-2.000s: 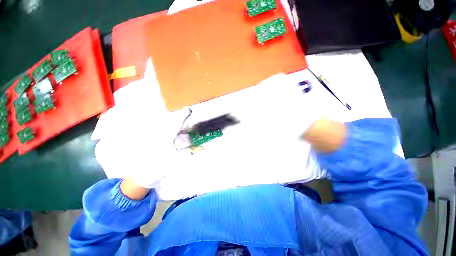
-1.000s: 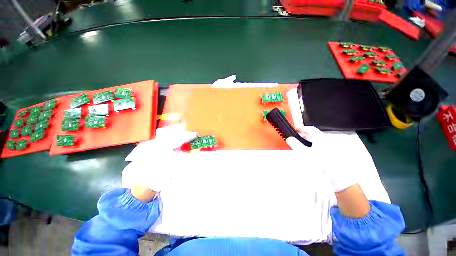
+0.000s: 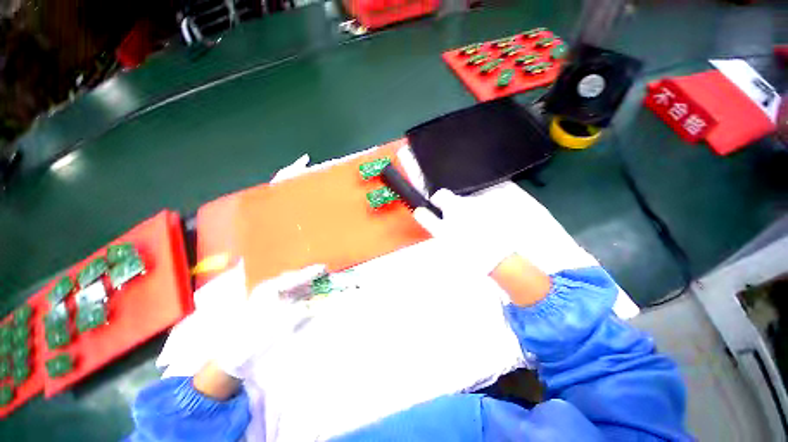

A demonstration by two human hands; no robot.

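My right hand (image 3: 471,226), in a white glove, holds the black brush (image 3: 406,188), whose head is over the right part of the orange-red foam sheet (image 3: 298,220). Two green circuit boards lie there beside the brush, one upper (image 3: 374,167) and one lower (image 3: 381,198). My left hand (image 3: 268,315), in a white glove, holds another circuit board (image 3: 322,284) near the sheet's front edge, over the white cloth (image 3: 389,332). That board is blurred and partly covered by the fingers. The glove and cloth blend together, so the left finger outline is unclear.
Red foam sheets (image 3: 155,302) with several boards stand at left. A black pad (image 3: 479,145), a fan (image 3: 591,85) and a yellow tape roll (image 3: 574,132) are at right. Beyond are another red sheet of boards (image 3: 484,84) and a red reject sign (image 3: 683,110). A cable runs down the right.
The view has turned right since one second ago. The left-hand board has moved from over the foam sheet to the cloth by its front edge. The brush remains in my right hand near the two boards.
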